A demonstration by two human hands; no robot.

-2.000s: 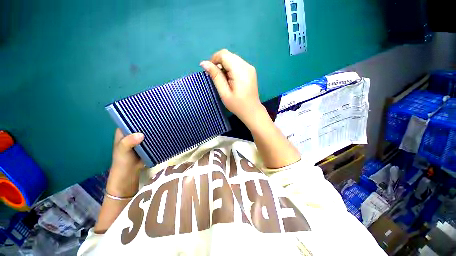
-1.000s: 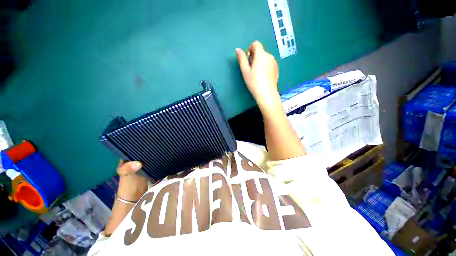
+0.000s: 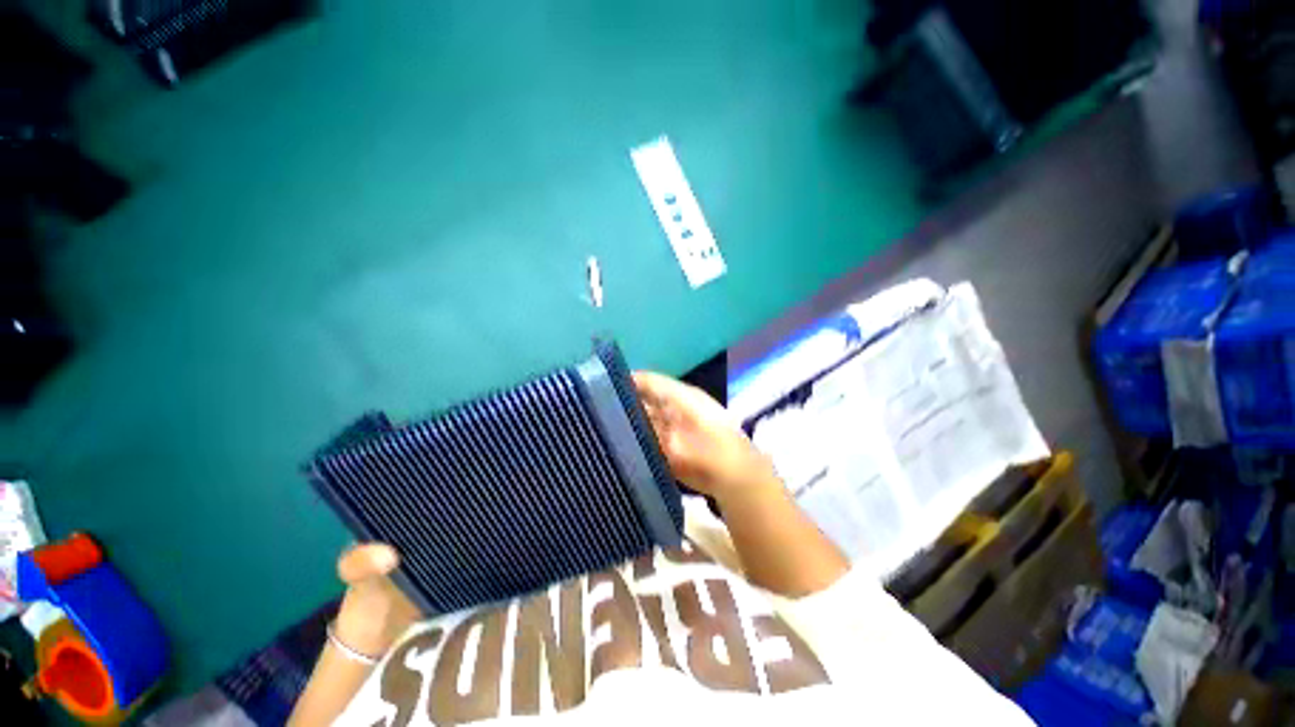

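Note:
A black finned heat sink housing (image 3: 497, 490) is held tilted over the near table edge, close to my shirt, with its ribs facing me. My left hand (image 3: 372, 594) grips its lower left edge with the thumb on top. My right hand (image 3: 696, 433) is at its right side wall, the fingers partly hidden behind it. A small white hand pick (image 3: 594, 281) lies on the green mat (image 3: 355, 256) beyond the housing. A flat pale strip with dark marks (image 3: 679, 213) lies to the right of the pick.
Black housings (image 3: 949, 93) stand at the far right of the table, with more at the far left. A blue tape dispenser (image 3: 114, 625) is at the left edge. A paper-covered crate (image 3: 902, 412) stands at right beside a yellow-brown pallet (image 3: 1008, 568). Blue crates (image 3: 1250, 341) are farther right.
My right hand has come back from the mat to the housing's right side. The pick now shows lying on the mat. The view has shifted, showing more of the far table.

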